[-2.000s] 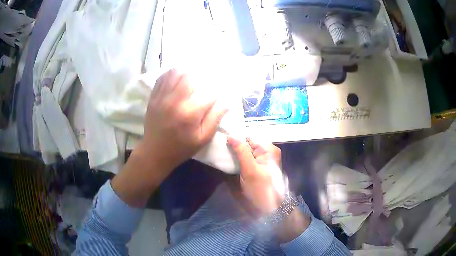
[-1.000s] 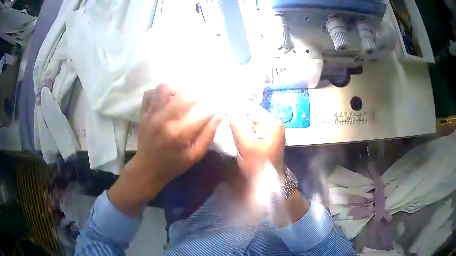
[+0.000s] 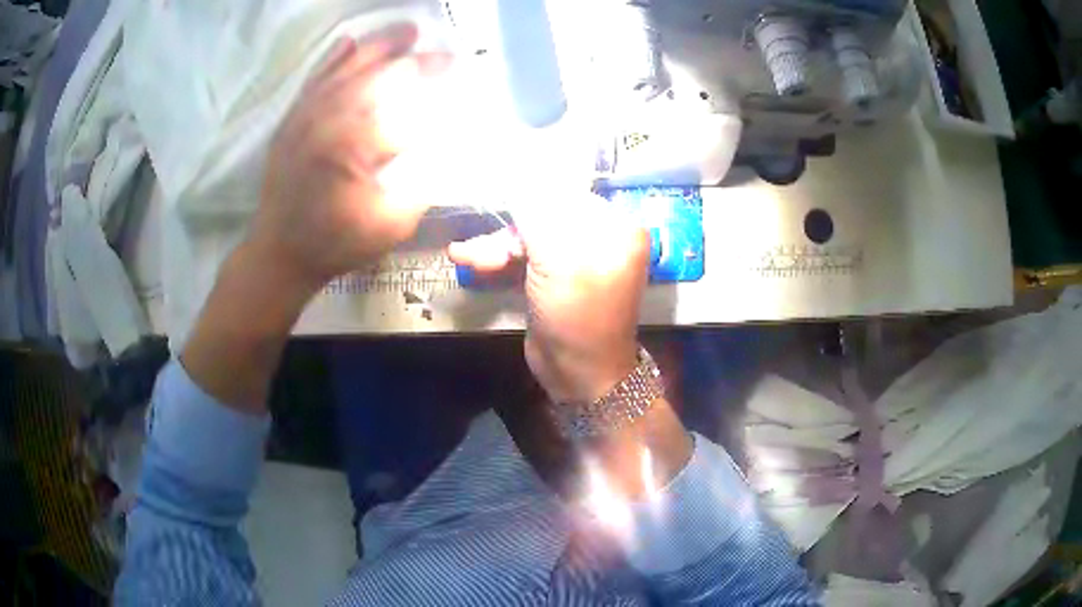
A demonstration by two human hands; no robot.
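Observation:
My left hand lies on the white cloth left of the needle area, fingers spread and partly lost in glare. Whether it grips the cloth is unclear. My right hand is in front of the needle area, over the blue plate, fingers bent toward the left. Thin threads show between the two hands. What my right fingers hold is hidden by glare. The machine has a blue-grey upright bar; its needle and presser foot are washed out.
Ribbed knobs are on the machine front. A white side tray is at the upper right. Twisted white cloths hang at the table's left. A tied white bundle lies at lower right. Ruler marks are printed on the table.
My left hand has moved up and left, away from my right hand. My right hand has moved slightly up toward the needle area. The white cloth has left the table's front edge, baring ruler marks.

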